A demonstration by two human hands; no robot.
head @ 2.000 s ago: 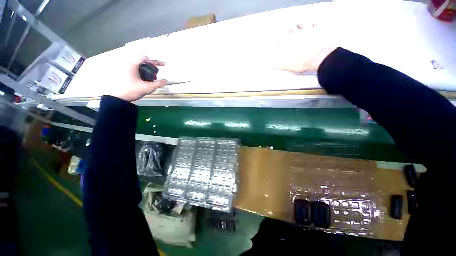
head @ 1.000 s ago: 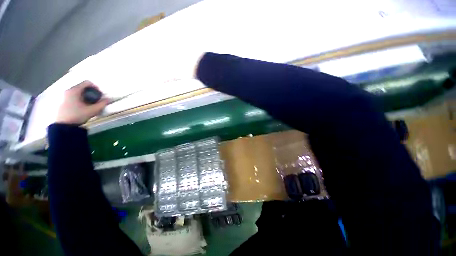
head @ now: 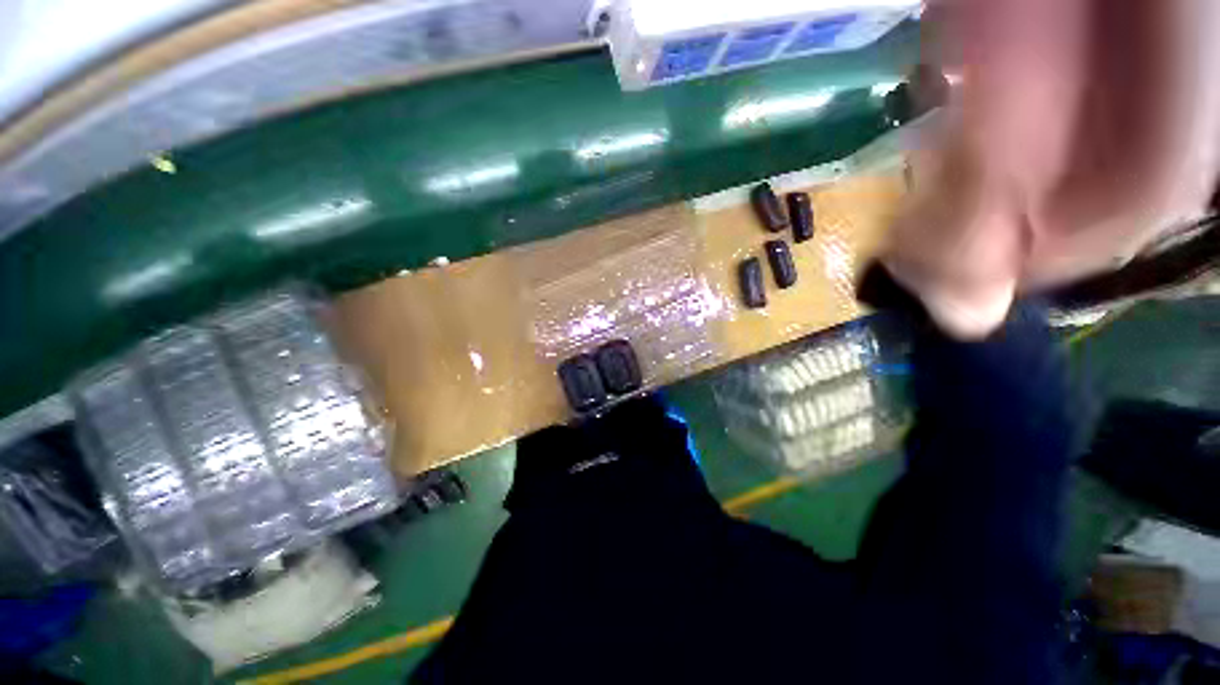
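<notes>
My right hand [head: 1057, 161] is large and blurred at the upper right, close to the camera. Whether it holds anything cannot be told. My left hand is out of the picture. Two black plastic housings [head: 601, 375] lie side by side at the near edge of a clear blister tray [head: 629, 288] on the bench. Several loose black housings [head: 781, 264] lie on the cardboard bench cover [head: 435, 348] right of the tray.
A thick pile of stacked blister trays [head: 228, 435] stands at the left end of the bench. The green conveyor belt [head: 428, 187] runs beyond it, with a white box [head: 763, 40] behind. A tray of white parts [head: 816, 402] is low at the right.
The view has swung right and down towards the bench. My left hand, earlier around a small black object over the white surface, has left the picture. My right hand now shows large at the right.
</notes>
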